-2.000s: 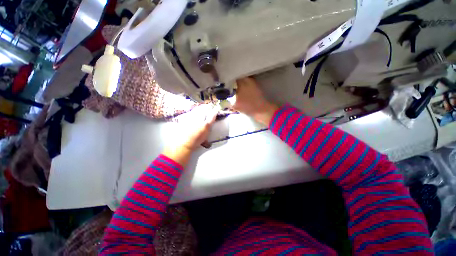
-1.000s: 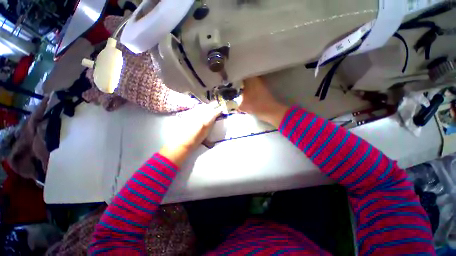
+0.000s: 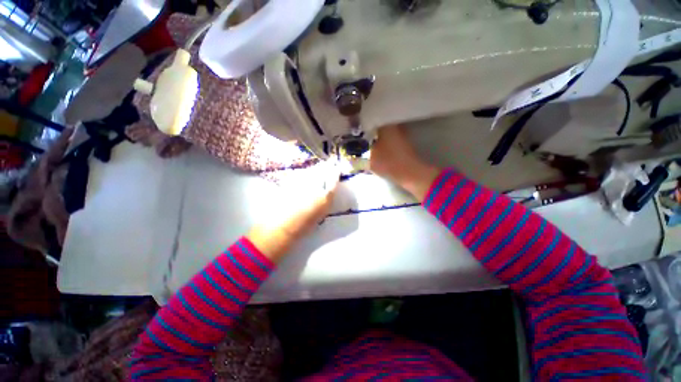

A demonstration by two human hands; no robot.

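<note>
The pink-brown tweed garment [image 3: 231,127] lies on the table behind and left of the needle area. Its edge runs to the presser foot [image 3: 354,148] under the off-white sewing machine head [image 3: 448,67]. My left hand [image 3: 302,209] is left of and in front of the foot, fingertips at the cloth edge in strong glare. My right hand [image 3: 397,158] is just right of the foot, partly under the machine head. Glare and the machine hide both sets of fingertips, so what they grip is unclear. A thin dark line [image 3: 381,209] crosses the white table in front of the foot.
A cream lamp [image 3: 174,93] stands left of the needle. A white tape roll [image 3: 257,37] and a marked strip [image 3: 539,93] lie on the machine head. Black strips [image 3: 515,134] hang behind. Dark-handled tools [image 3: 646,188] lie at the right. More tweed [image 3: 246,347] hangs below the table's front edge.
The view has shifted, so the machine and table sit differently in the picture. Both hands remain close to the presser foot, and the tweed's edge appears nearer to my left fingertips.
</note>
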